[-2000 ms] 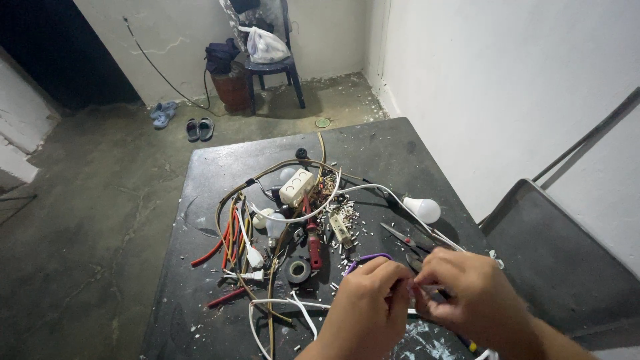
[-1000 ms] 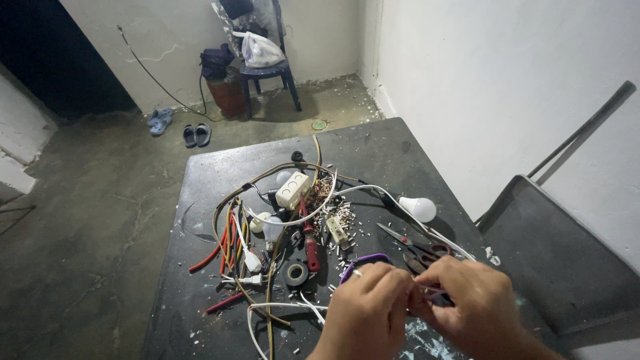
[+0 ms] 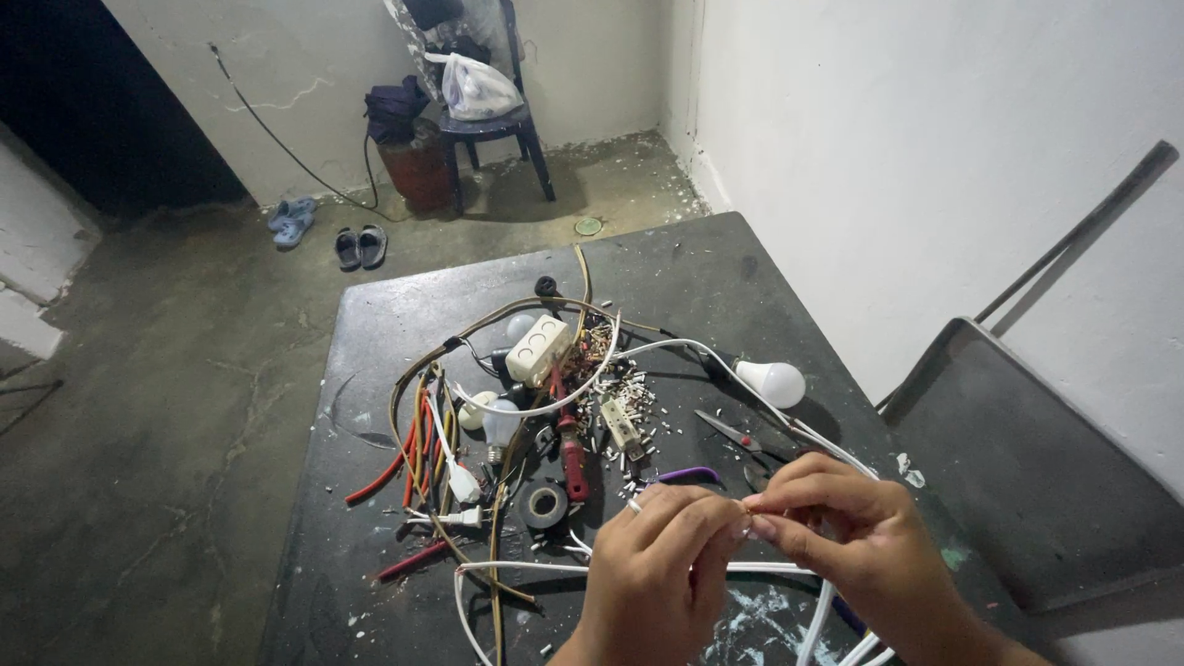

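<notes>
My left hand (image 3: pixel 661 564) and my right hand (image 3: pixel 846 536) meet at the fingertips over the dark table (image 3: pixel 370 342). Between them they pinch a thin copper-coloured wire end (image 3: pixel 747 509), mostly hidden by the fingers. White cable (image 3: pixel 817 620) runs below the hands. Scissors (image 3: pixel 731 433) lie just beyond the right hand, and a purple handle (image 3: pixel 689 475) shows beyond the left. Farther left are a roll of black electrical tape (image 3: pixel 528 511), a red-handled screwdriver (image 3: pixel 573 467), a white socket block (image 3: pixel 536 350) and a light bulb (image 3: pixel 500 425).
An LED bulb (image 3: pixel 775 383) lies near the table's right edge. Cut insulation bits (image 3: pixel 634 398) surround a small beige socket piece (image 3: pixel 622 427). Red and orange wires (image 3: pixel 384 479) and a white plug (image 3: pixel 462 481) lie at left. A chair (image 3: pixel 486 125) stands behind; a dark panel (image 3: pixel 1036 462) is at right.
Both hands stay close together at the fingertips. The short white piece seen at the right fingers a second ago no longer shows plainly.
</notes>
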